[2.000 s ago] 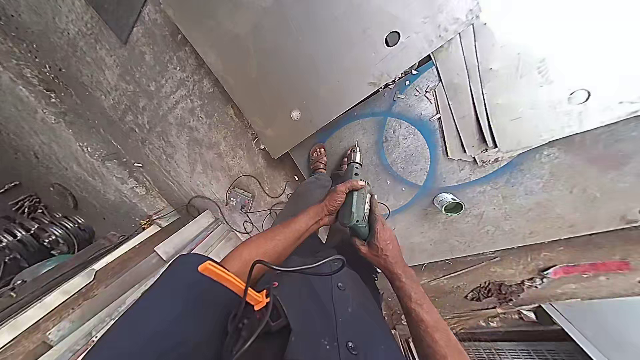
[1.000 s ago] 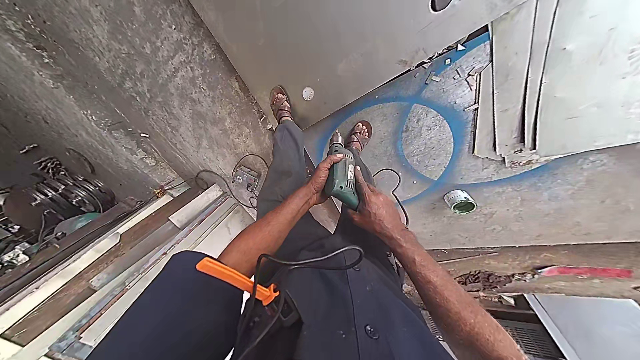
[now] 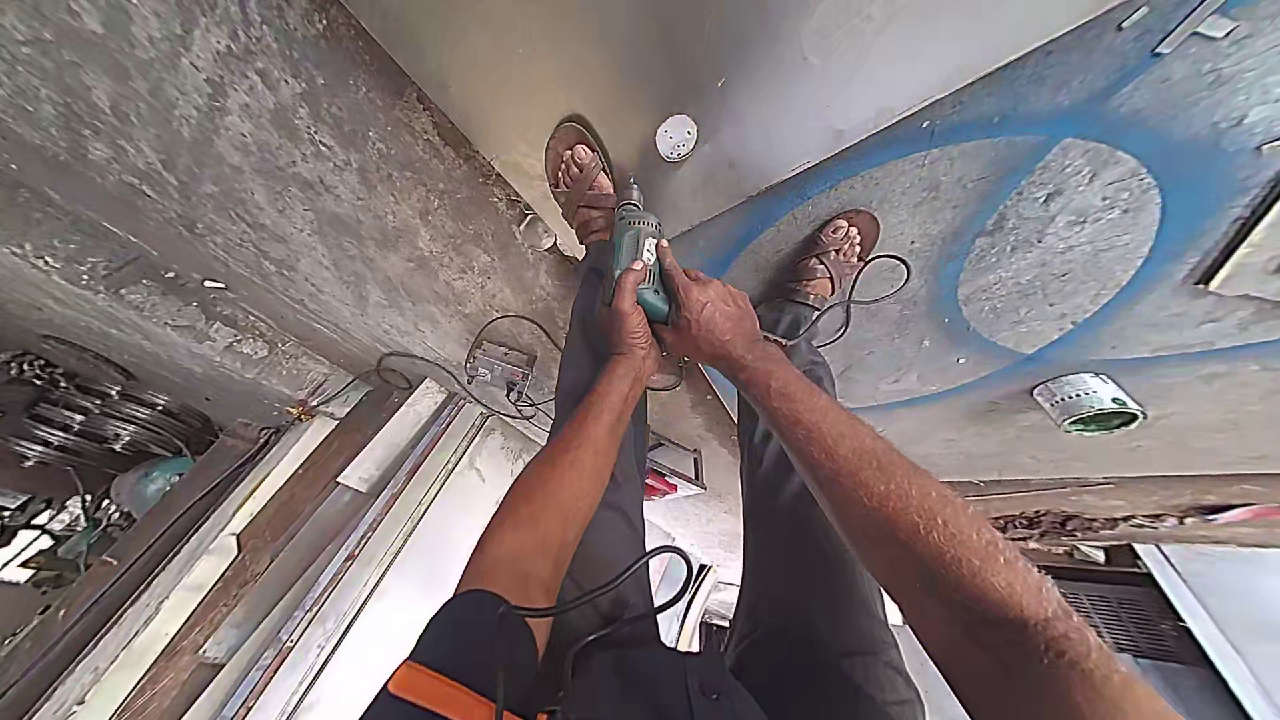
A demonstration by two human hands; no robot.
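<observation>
A green corded power drill (image 3: 640, 240) is held in front of my legs, its metal chuck pointing away from me. My left hand (image 3: 632, 318) is wrapped on the drill's left side, thumb on the housing. My right hand (image 3: 708, 315) grips it from the right, with the index finger laid along the body. The undersides of both palms are hidden. Below the chuck, a sandalled foot stands on a grey sheet (image 3: 770, 60), beside a round, pale, dotted disc (image 3: 676, 137). A black cable (image 3: 850, 290) loops near the other foot.
A small electrical socket box (image 3: 500, 368) with cables lies on the concrete at left. Long boards and strips (image 3: 290, 560) lean at lower left, near metal coils (image 3: 100, 420). An open paint can (image 3: 1090, 403) rests on its side at right, below blue painted rings (image 3: 950, 270).
One sandalled foot has come onto the grey sheet, left of the pale disc, and the feet are farther apart. Both hands keep hold of the drill. The view has shifted.
</observation>
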